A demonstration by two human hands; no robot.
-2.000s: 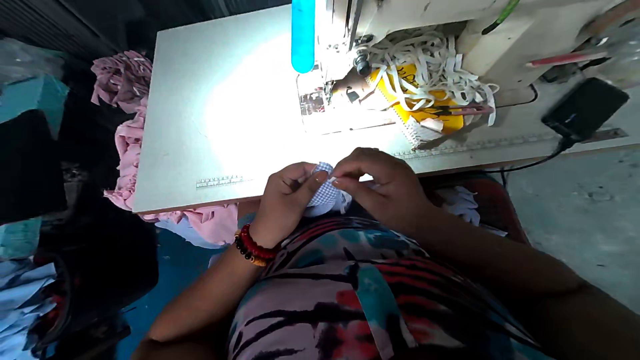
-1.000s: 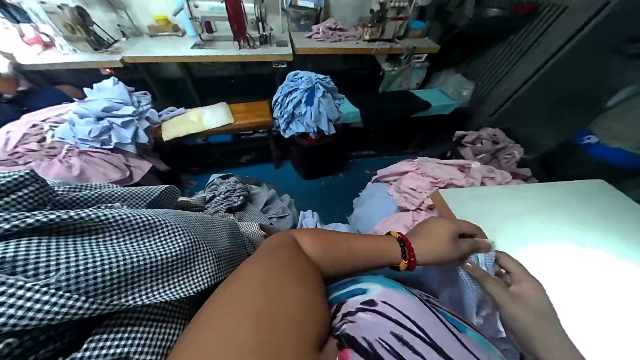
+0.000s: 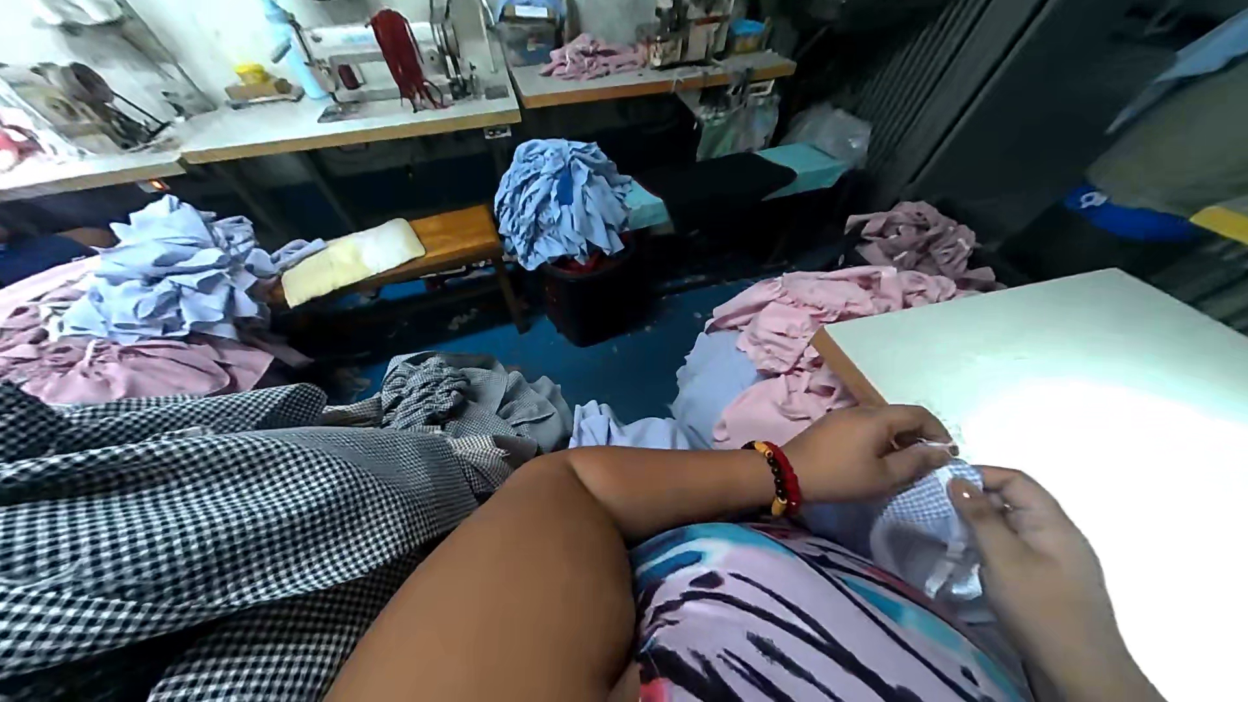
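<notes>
My left hand [image 3: 877, 453], with a red and black beaded bracelet at its wrist, pinches the upper edge of a small light checked cloth piece [image 3: 921, 517]. The thumb and fingers of my right hand [image 3: 1029, 541] grip the same cloth from the other side, a short way from my left fingertips. The cloth hangs between both hands over my lap, beside the near edge of the white table [image 3: 985, 331]. Part of the piece is hidden by my right hand and lies in shade.
Black and white checked fabric [image 3: 244, 507] lies at my left. Pink cloth [image 3: 790, 322] is heaped against the table's end. Blue cloth [image 3: 561, 200] tops a dark bin. Beyond stand a wooden bench [image 3: 453, 239] and a sewing machine [image 3: 380, 58] on another table.
The view has swung far to the left, away from the near sewing machine. Both hands keep hold of the checked cloth throughout.
</notes>
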